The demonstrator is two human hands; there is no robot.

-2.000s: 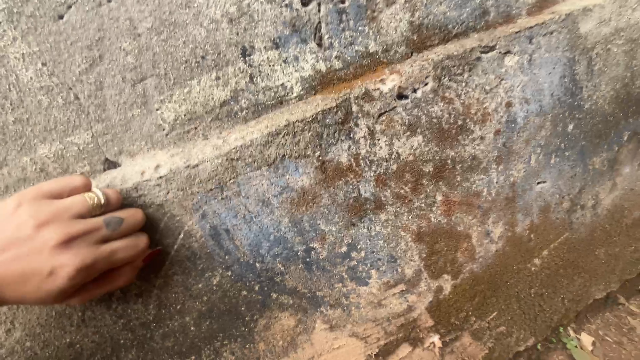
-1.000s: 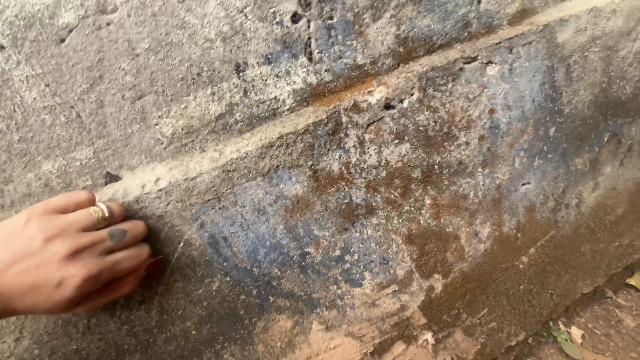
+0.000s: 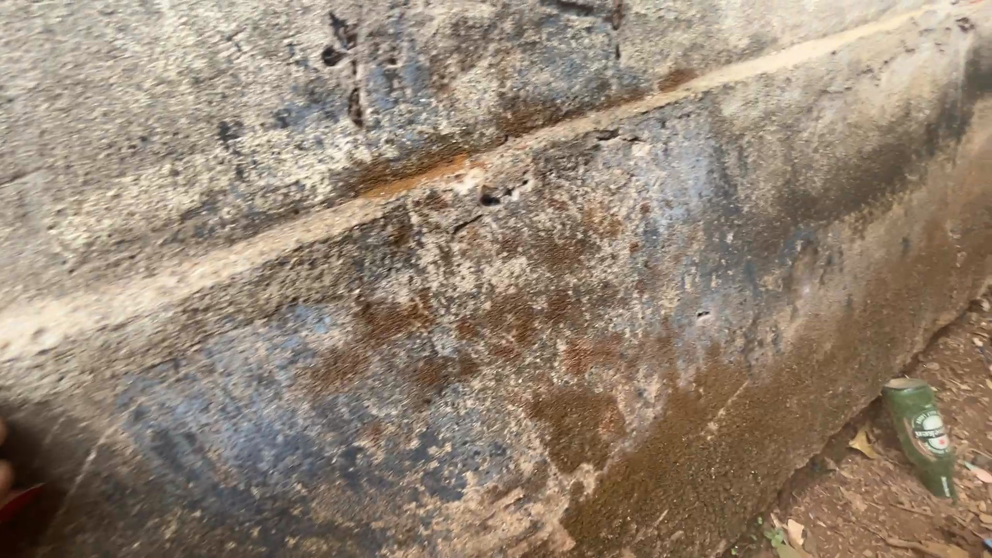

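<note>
Only the fingertips of my left hand [image 3: 5, 463] show, blurred, at the left edge of the head view. They are close to the dark lower part of a rough, weathered concrete wall [image 3: 496, 310]. Just below them is a small red thing [image 3: 18, 502], cut off by the frame; whether it is held or is a fingernail, I cannot tell. Most of the hand is hidden outside the view. Blue, rust-brown and whitish patches cover the wall under a pale slanting ledge [image 3: 256, 252]. My right hand is out of view.
A green glass bottle [image 3: 918, 438] with a label lies on brown soil [image 3: 852, 511] at the lower right, beside the wall's base. Dry leaves [image 3: 862, 443] and a small green plant [image 3: 773, 533] are near it. Small holes [image 3: 490, 195] and cracks mark the wall.
The view has shifted, so my left hand, earlier seen with a ring and a dark finger mark, is now almost wholly off the left edge. The green bottle has come into view.
</note>
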